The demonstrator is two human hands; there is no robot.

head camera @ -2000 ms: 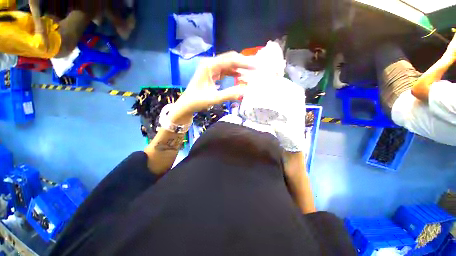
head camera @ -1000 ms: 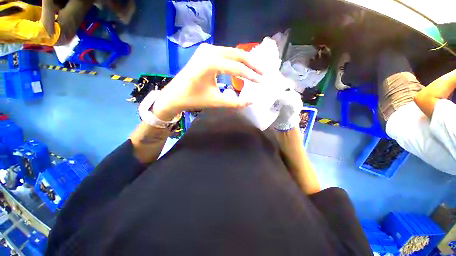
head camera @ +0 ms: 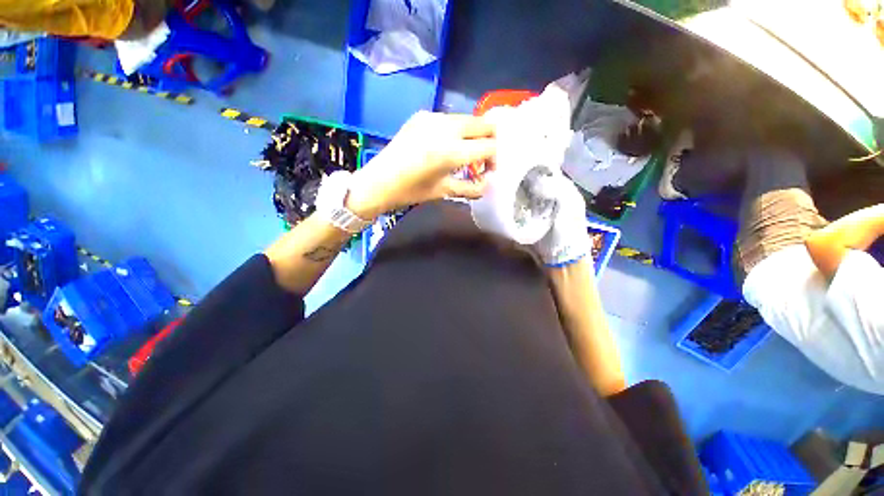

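A white roll with a hollow centre is in front of my dark top, its open end tilted towards me. My right hand, in a white glove, holds it from the right side. My left hand, bare with a pale wristband and a forearm tattoo, is at its left side. The left fingertips meet the white material; glare hides whether they grip it. A crumpled white piece rises above the roll; where it joins the roll is washed out.
A green crate with black bundles stands left of my hands. Another crate with white liner is beyond right. A red stool shows behind the roll. A seated person is at right, near a blue stool.
The roll's hollow end now shows clearly, turned towards me. My left fingers are closer together, with less gap to the thumb. The view has shifted.
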